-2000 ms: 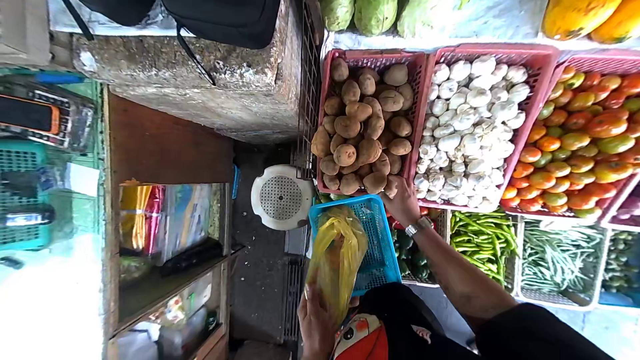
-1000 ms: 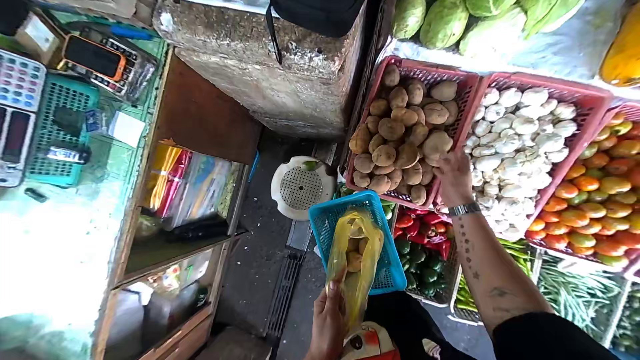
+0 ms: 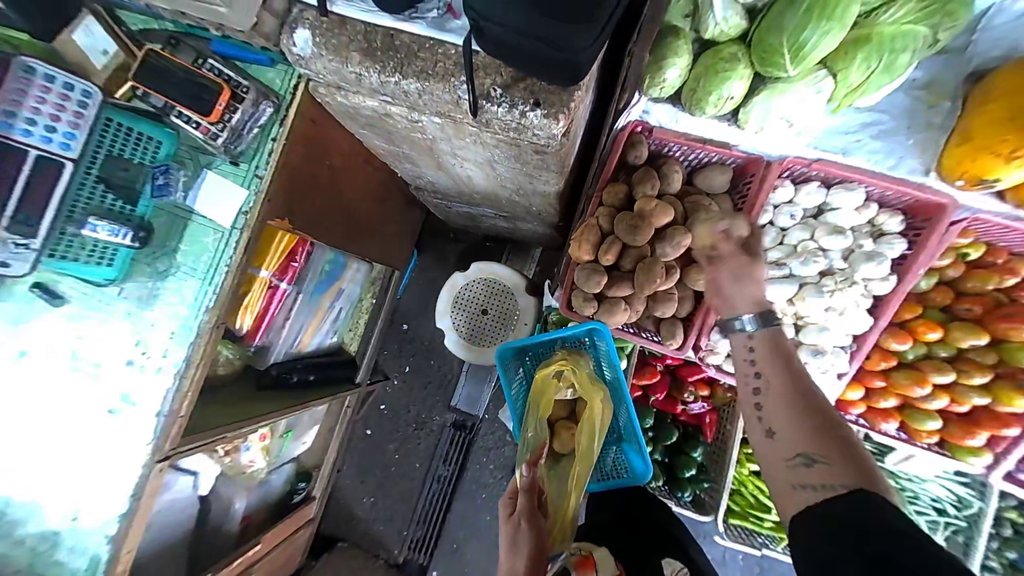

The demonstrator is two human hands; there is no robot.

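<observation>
My left hand (image 3: 524, 512) grips the side of a yellow plastic bag (image 3: 588, 472), whose mouth hangs open with a few potatoes (image 3: 564, 436) inside. The bag lies over a blue plastic basket (image 3: 632, 456). My right hand (image 3: 732, 268), with a metal-banded watch (image 3: 749, 322) at the wrist, is over the right side of a pink crate (image 3: 688, 152) of potatoes (image 3: 634, 229). It is blurred, and a pale potato-like thing (image 3: 716, 228) shows at its fingers; whether it is held is hard to tell.
Garlic bulbs (image 3: 832, 236) and tomatoes (image 3: 956, 344) fill crates to the right. Cabbages (image 3: 800, 36) lie behind. Red peppers (image 3: 680, 388) and green chillies (image 3: 752, 488) sit nearer. A white perforated stool (image 3: 486, 312) stands left of the basket. A glass counter (image 3: 96, 384) holds a scale (image 3: 36, 184).
The yellow bag's mouth has opened wider since two seconds ago, showing potatoes. My right hand has moved from the crate's near edge up to its right side. The view has shifted.
</observation>
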